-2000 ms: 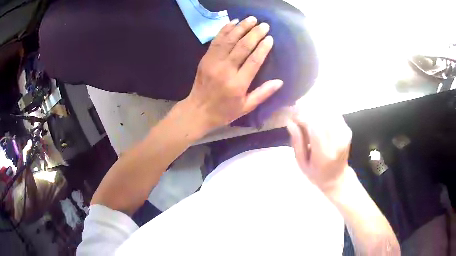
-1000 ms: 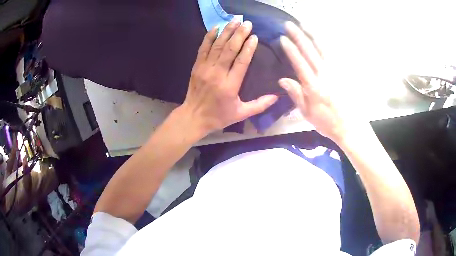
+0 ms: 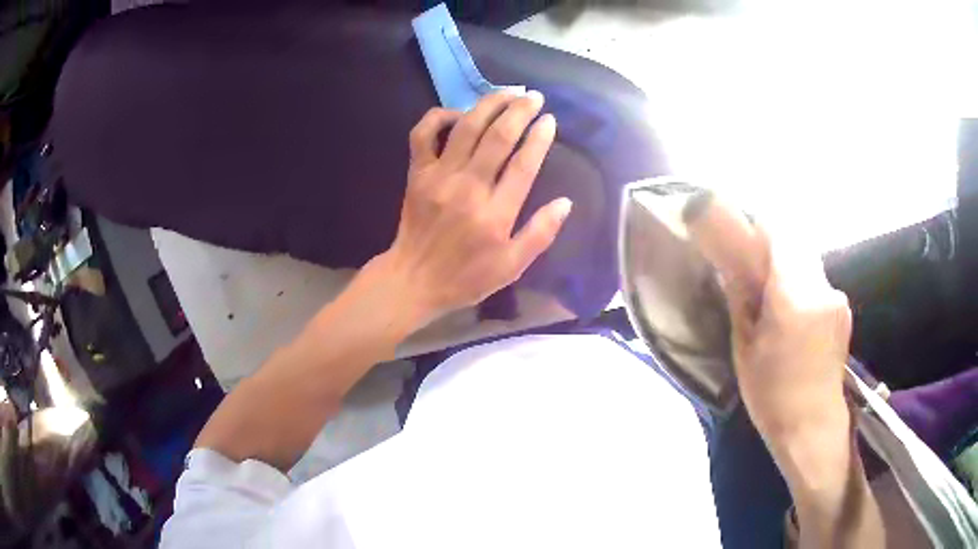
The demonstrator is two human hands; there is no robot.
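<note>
A large dark purple-grey pressing board (image 3: 236,129) with a rounded right end lies across the table. A purple-navy fabric strip (image 3: 611,139) curves around that end. A light blue piece (image 3: 448,59) sticks out beyond my left fingertips on the board. My left hand (image 3: 472,198) lies flat on the board and the inner end of the strip, fingers a little apart, gripping nothing. My right hand (image 3: 767,290) is closed around an iron (image 3: 676,279), held up beside the board's right end, its pointed oval metal shape tilted into view.
A worn off-white tabletop (image 3: 247,300) shows below the board, with small dark specks. Strong glare covers the table at the upper right. A pale cord or hose (image 3: 912,450) trails from the iron at the lower right. Cluttered items lie at the far left. My white top is close to the table edge.
My right hand has left the strip and now holds the iron, which was out of my hand before. My left hand stays on the board. The light blue piece shows more fully.
</note>
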